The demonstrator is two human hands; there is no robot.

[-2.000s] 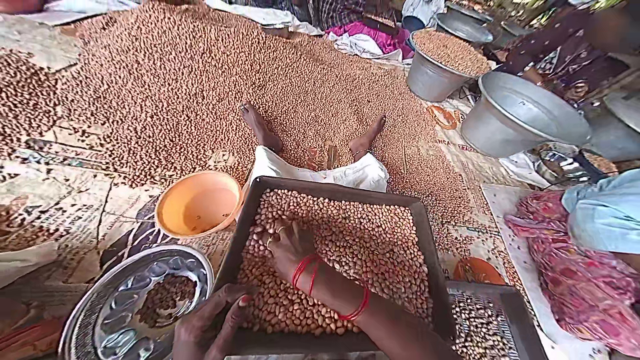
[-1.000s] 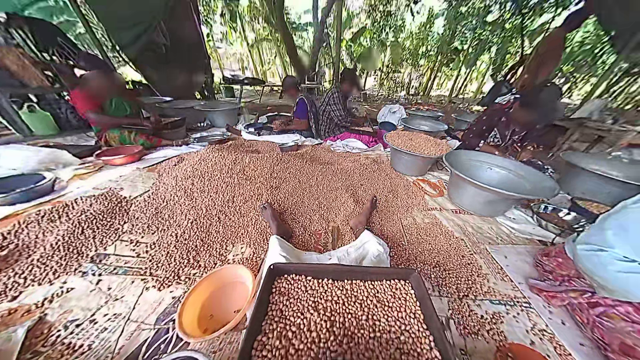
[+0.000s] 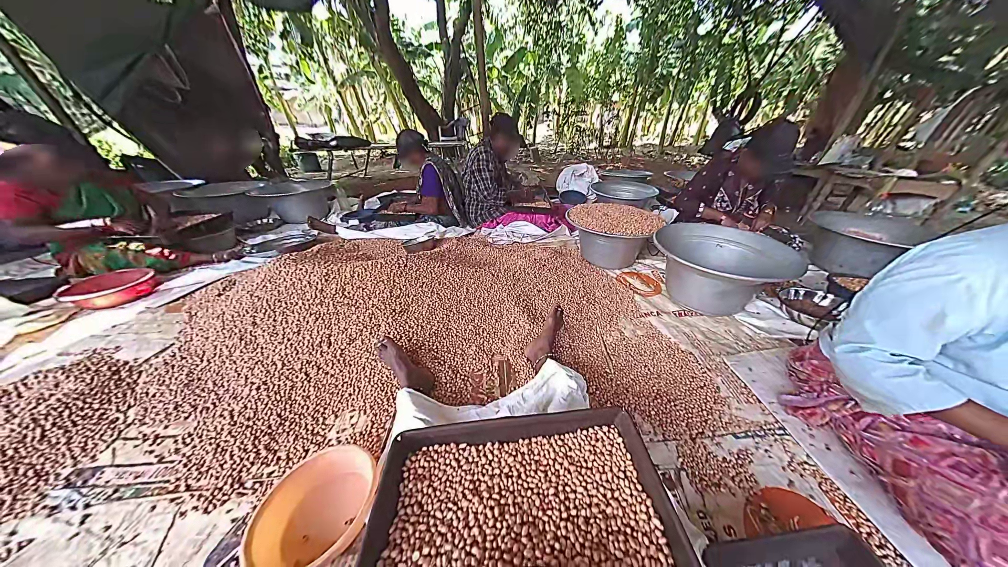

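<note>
Neither my left hand nor my right hand shows in the head view now. A dark rectangular tray [image 3: 652, 480] lies at the bottom centre, over my lap, its near edge cut off by the frame. Many small brown nuts or seeds [image 3: 524, 500] fill it. An orange plastic bowl [image 3: 311, 504] leans close against the tray's left side. Beyond the tray, a white cloth [image 3: 543, 391] covers my legs, and my bare feet rest on a wide heap of the same nuts or seeds [image 3: 315, 315].
Printed sheets [image 3: 118, 520] cover the ground. A second dark tray [image 3: 795, 549] and an orange round thing [image 3: 783, 512] are at lower right. Metal tubs [image 3: 728, 272] stand farther back, one heaped full [image 3: 610, 244]. A person in light blue [image 3: 929, 323] leans in at right; several people sit beyond.
Two seconds ago my right hand was in the tray's nuts or seeds and my left hand was at its lower left; both are out of view now. The view has tilted up strongly.
</note>
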